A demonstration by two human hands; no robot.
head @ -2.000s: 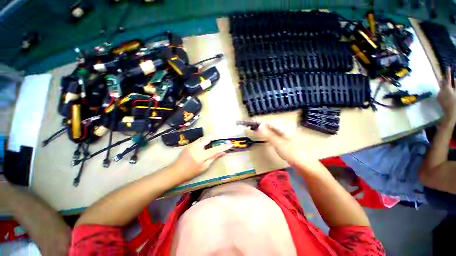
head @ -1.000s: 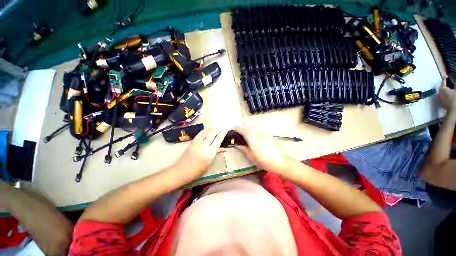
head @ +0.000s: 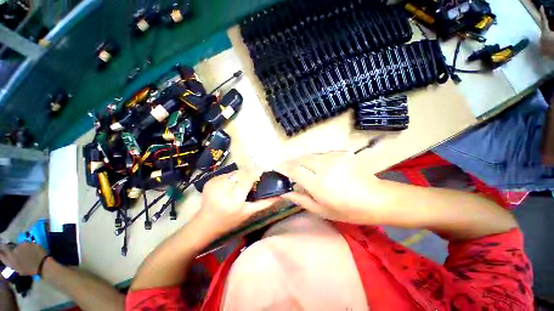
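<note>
A black rounded unit point(head: 270, 185) is held between both hands just above the front edge of the bench. My left hand point(head: 229, 195) grips its left end, with a little yellow showing by the fingers. My right hand point(head: 328, 182) closes on its right end. A thin dark cable end point(head: 367, 145) sticks out beyond my right hand on the board. The inside of the unit is not visible. A loose black shell point(head: 217, 175) lies just beyond my left hand.
A tangled pile of unfinished units point(head: 159, 136) lies at the left. Rows of black covers point(head: 358, 76) stand at the right, with a small group of covers point(head: 381, 113) below. The green conveyor point(head: 79, 79) carries spaced units. Another person's hand point(head: 24, 258) is at the lower left.
The view has turned and shifted. The open yellow-and-black part seen two seconds ago now shows as a closed-looking black unit, held in both hands and lifted closer to the body.
</note>
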